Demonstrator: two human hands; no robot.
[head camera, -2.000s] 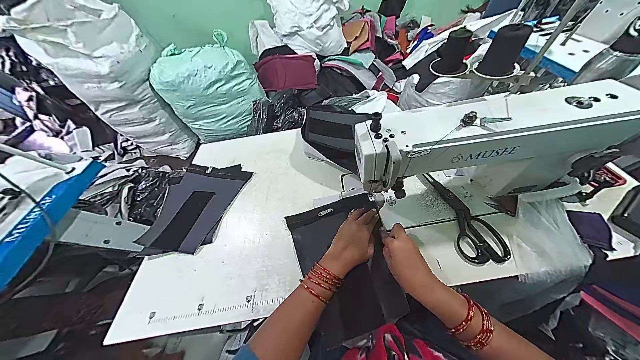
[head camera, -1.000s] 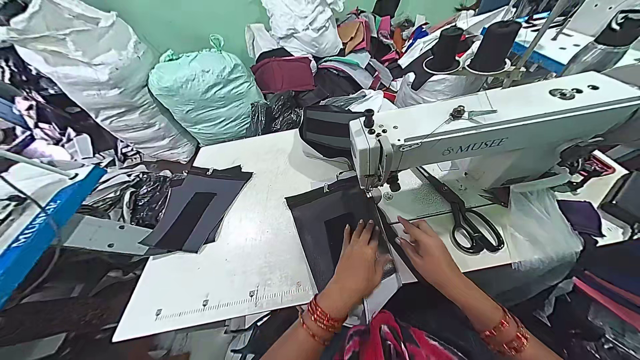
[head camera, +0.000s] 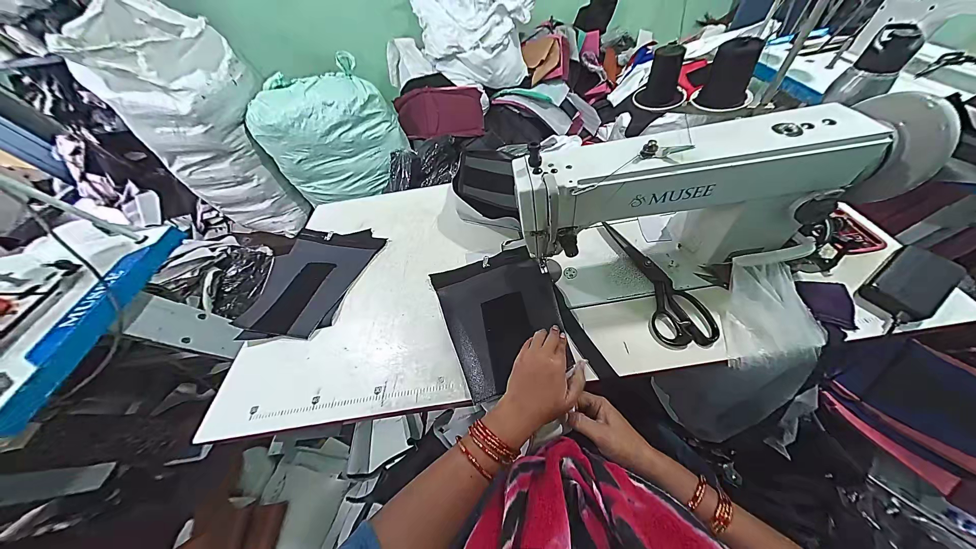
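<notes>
A dark grey fabric panel (head camera: 457, 313) with a black patch lies on the white sewing table, its upper right edge at the needle of a sewing machine (head camera: 709, 175). My left hand (head camera: 537, 377) rests on the panel's lower right part, fingers near its right edge. Just below, at the table's front edge, my right hand (head camera: 606, 431) has its fingertips at a pale edge of material beside the left hand; the grip is partly hidden. A black strip (head camera: 583, 339) runs down from the machine to the right of the panel. Black-handled scissors (head camera: 667, 297) lie right of it.
A stack of similar dark panels (head camera: 305, 286) lies at the table's left end. Thread cones (head camera: 728, 72) stand behind the machine. A clear plastic bag (head camera: 770, 313) hangs over the front edge at right. Filled sacks (head camera: 328, 133) and fabric scraps are piled behind.
Both hands have moved down toward the table's front edge and closer together. Earlier the right hand was on the table beside the panel, and the left hand was higher on the panel.
</notes>
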